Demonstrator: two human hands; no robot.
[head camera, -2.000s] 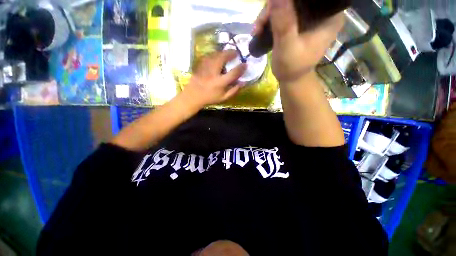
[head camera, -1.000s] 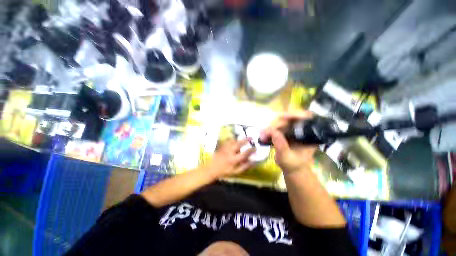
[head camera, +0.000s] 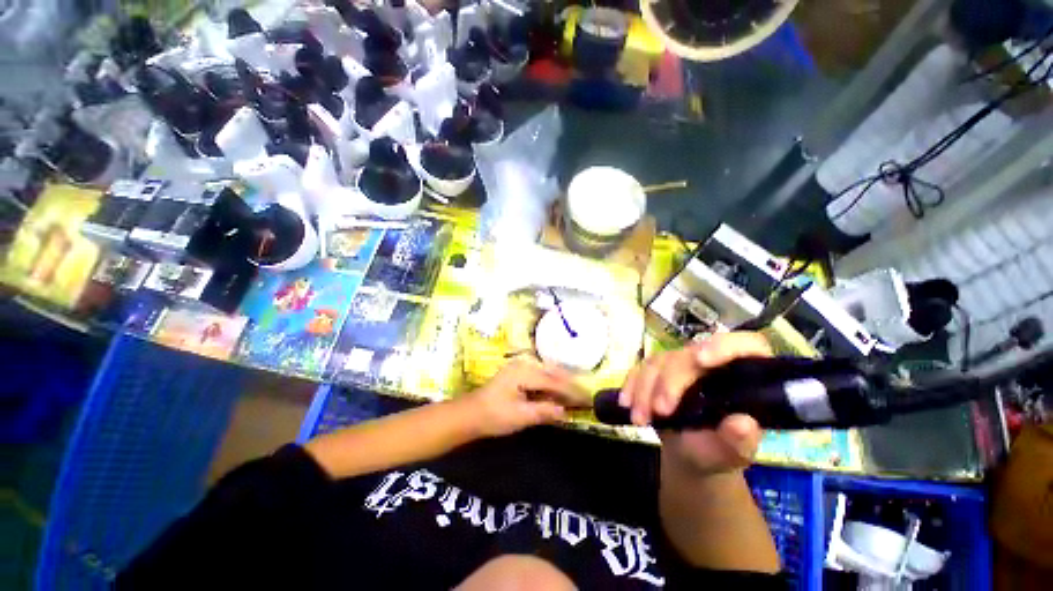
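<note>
A round white base (head camera: 572, 336) with a thin dark wire from its centre lies on the yellow work mat (head camera: 494, 331). My left hand (head camera: 534, 395) rests at the mat's front edge, just in front of the base, its fingers partly curled; whether it holds something small cannot be told. My right hand (head camera: 701, 398) grips the thick black electric screwdriver (head camera: 797, 393), which lies level above the bench's front edge. Its dark tip points left toward my left hand, and its cord runs off to the right.
Units with black round ends (head camera: 389, 181) crowd the left rear. A clear plastic bag (head camera: 520, 167) and a white-topped tub (head camera: 605, 203) with a stick stand behind the mat. Black-and-white blocks (head camera: 739, 289) lie to the right. A blue crate (head camera: 906, 543) holds white parts below the bench.
My left hand has drawn back from the white base toward the bench edge. My right hand has moved the screwdriver away from the base, to the front right. The view now shows more of the bench's rear.
</note>
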